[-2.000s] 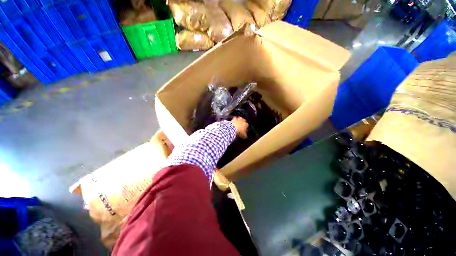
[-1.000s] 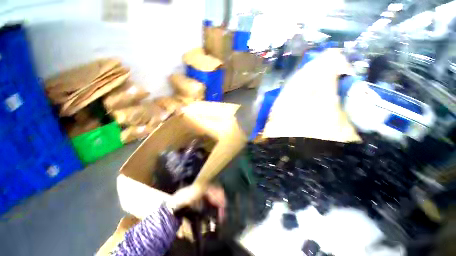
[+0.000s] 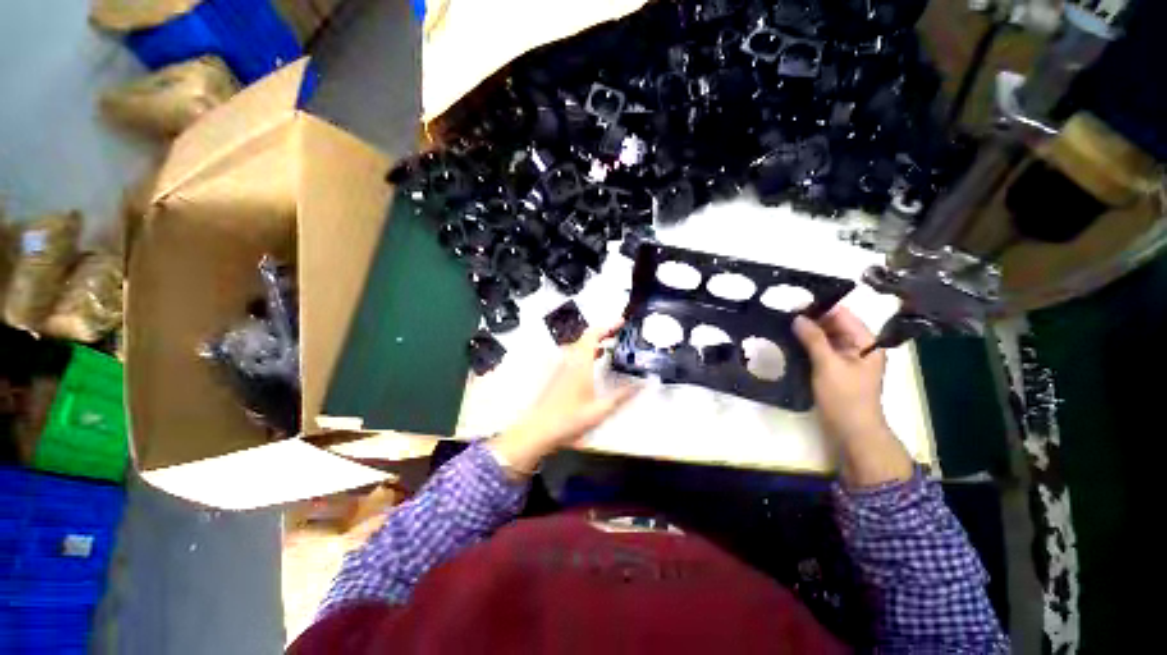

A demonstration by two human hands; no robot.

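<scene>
A black plastic socket housing (image 3: pixel 723 302) lies just over the white work sheet (image 3: pixel 755 438) in front of me. Two rows of three round openings show white through it; whether it is one part or two side by side, I cannot tell. My left hand (image 3: pixel 570 394) holds its left edge. My right hand (image 3: pixel 845 371) holds its right edge, thumb and fingers on the rim. A large heap of black socket modules (image 3: pixel 563 205) lies behind it, with a few loose ones beside my left hand.
An open cardboard carton (image 3: pixel 346 275) with black parts and clear plastic stands at left. A screwdriver (image 3: pixel 947 275) with a silver head is at right. A brown paper sack (image 3: pixel 493 51) is at the back. Blue and green crates (image 3: pixel 87 416) stand on the floor at far left.
The view has swung from the carton to the bench. My left hand was inside the carton, then lifted out of it. Both hands are now on the housing over the sheet.
</scene>
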